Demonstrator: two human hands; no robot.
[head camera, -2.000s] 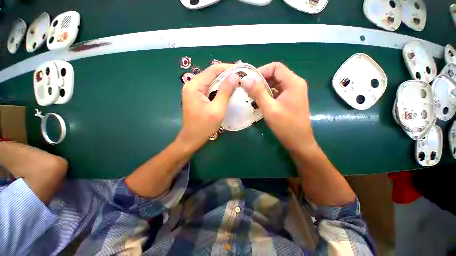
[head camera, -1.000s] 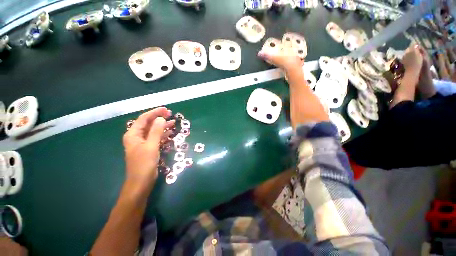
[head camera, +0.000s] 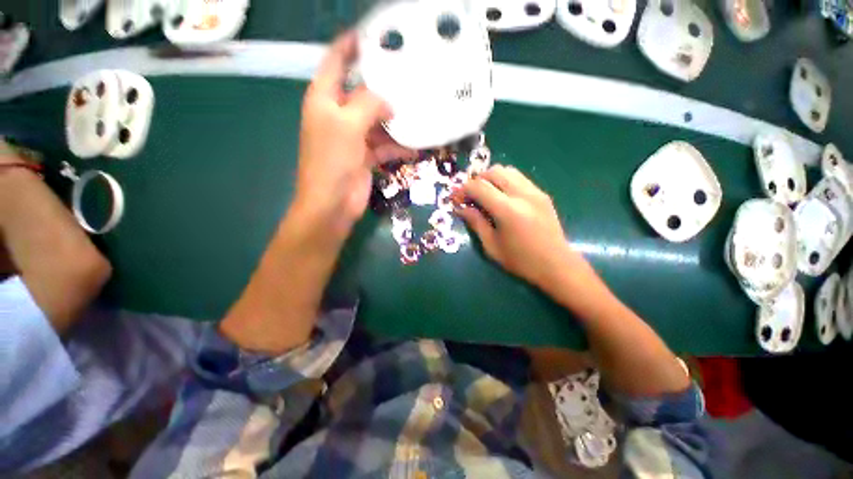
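My left hand (head camera: 341, 136) holds a white plastic housing (head camera: 428, 79) by its lower left edge, raised above the table. The housing's smooth face with two dark round holes shows; it is slightly blurred. My right hand (head camera: 510, 220) is at the right edge of a loose pile of copper-pink ring inserts (head camera: 440, 221). Its thumb and fingertips are close together at the rings; whether a ring is pinched there cannot be told. The raised housing stands just beyond the pile.
Paired housings (head camera: 126, 114) and a loose pale ring (head camera: 97, 202) lie left, beside another person's arm (head camera: 47, 229). A single housing (head camera: 675, 191) and overlapping housings (head camera: 762, 251) lie right. More housings lie beyond the pale strip (head camera: 552, 86). White parts (head camera: 582, 416) show below the table edge.
My right hand has come back from the housings beyond the strip to the ring pile. My left hand has gone from the rings to holding a raised housing. The camera view has turned left.
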